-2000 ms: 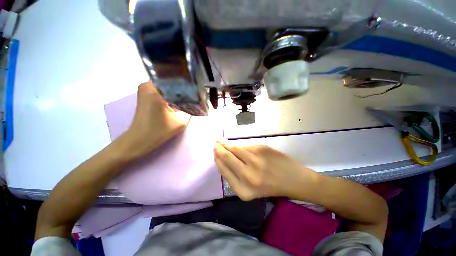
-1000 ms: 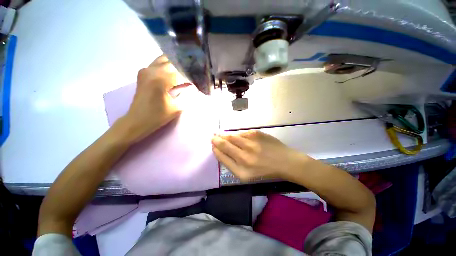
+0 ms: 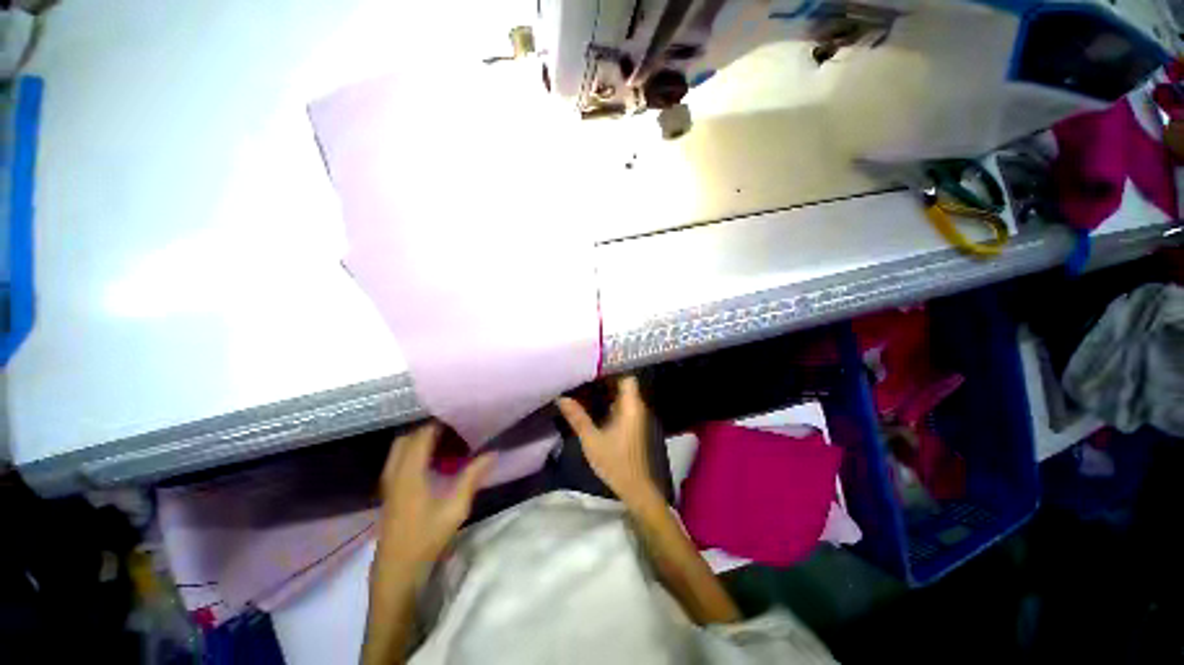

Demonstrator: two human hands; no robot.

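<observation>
A pale pink fabric panel (image 3: pixel 455 260) lies on the white machine table, left of and below the needle area, and its lower end hangs over the front edge. A thin magenta line shows along its right edge. My left hand (image 3: pixel 431 487) is at the panel's lower tip, with a bit of magenta between thumb and fingers; blur hides whether it grips. My right hand (image 3: pixel 616 442) is just below the panel's lower right corner, thumb and fingers apart, with no fabric visible in it. The sewing machine's presser foot area (image 3: pixel 623 98) is above right of the panel.
Scissors with green and yellow handles (image 3: pixel 967 221) lie right on the table. Below the edge are a folded magenta piece (image 3: pixel 760 494), pale pink pieces (image 3: pixel 260 533) at left, and a blue crate (image 3: pixel 967 533) holding red pieces. A blue strip (image 3: pixel 20 221) is at far left.
Both hands have left the tabletop and moved down below its front edge. The panel has shifted down over the edge. The camera view has tilted, so the machine head sits higher and more crates show.
</observation>
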